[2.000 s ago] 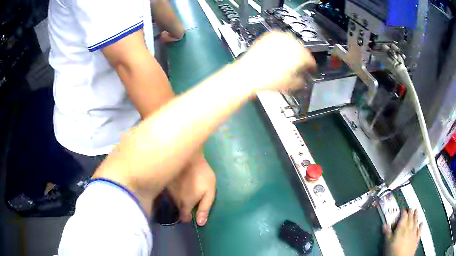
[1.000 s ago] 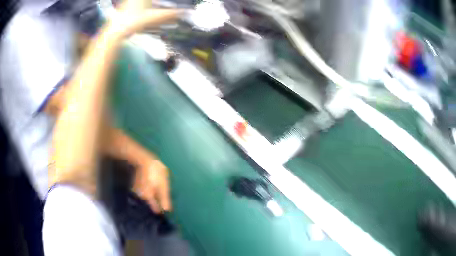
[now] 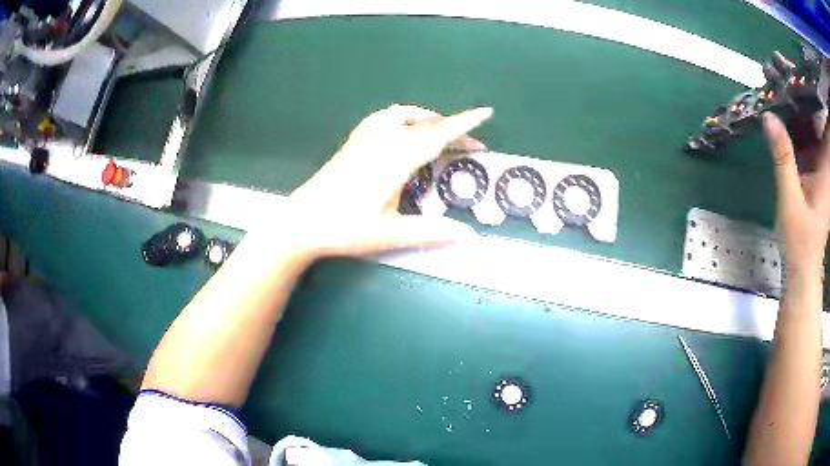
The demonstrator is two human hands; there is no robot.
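Note:
A silver four-position plate (image 3: 607,202) lies flat on the green belt with black ring inserts in its seats. My left hand (image 3: 387,187) is spread around its left end, thumb by the lower edge and index finger beyond the upper edge; it partly hides the leftmost ring. My right hand (image 3: 801,205), cut by the right edge, holds a dark metal module with coppery spots (image 3: 764,98), tilted above the belt. A perforated silver plate (image 3: 731,252) lies below it. Two loose black inserts, one left (image 3: 511,394) and one right (image 3: 647,417), lie on the near green surface.
Thin tweezers (image 3: 703,382) lie near my right forearm. A silver-white rail (image 3: 546,282) crosses between belt and near surface. Black inserts (image 3: 173,244) lie beyond my left forearm. A machine frame with a red stop button (image 3: 115,175) stands at far left. White specks (image 3: 450,410) dot the near surface.
The view has swung right, away from the coworker and the machine. The four-position plate and the module in my right hand have come into view. My left hand is now at the plate.

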